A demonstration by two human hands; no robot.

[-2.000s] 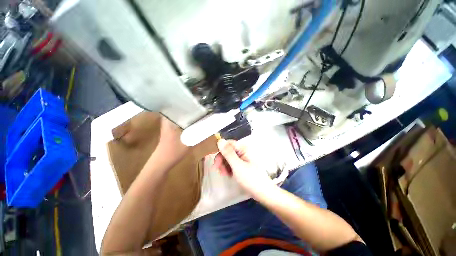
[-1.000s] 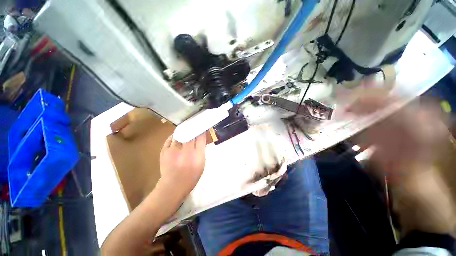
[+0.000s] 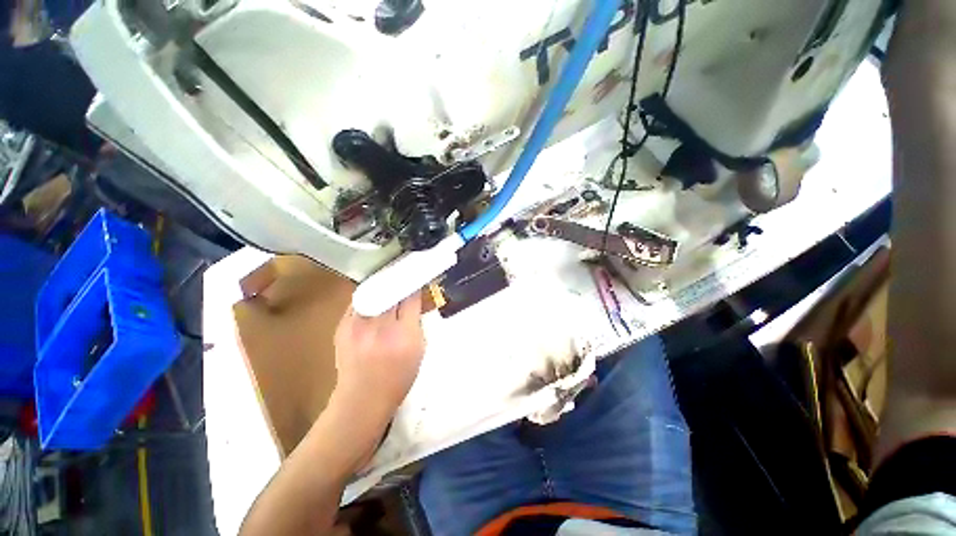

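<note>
A tan-brown panel (image 3: 288, 340) lies on the white table left of the needle area. My left hand (image 3: 379, 351) is on its inner end, with its fingertips partly hidden by the white guard (image 3: 407, 277), so its grip cannot be told. A small orange-tan piece (image 3: 434, 297) shows between the hand and the dark needle plate (image 3: 474, 285). The needle itself is hidden. My right forearm runs up the right edge of the picture; the right hand is out of view.
The off-white machine head (image 3: 461, 63) fills the top, with a blue tube (image 3: 545, 126). Pink-red snips (image 3: 609, 295) and a steel lever (image 3: 587, 237) are right of the needle. Crumpled cloth (image 3: 561, 385) lies at the table's front edge. Brown panels (image 3: 839, 387) stand right; blue bins (image 3: 110, 335) left.
My right hand has left the needle area, swung right and passed out of view upward. My left hand moved to the panel's inner end and stayed there. The view has shifted.
</note>
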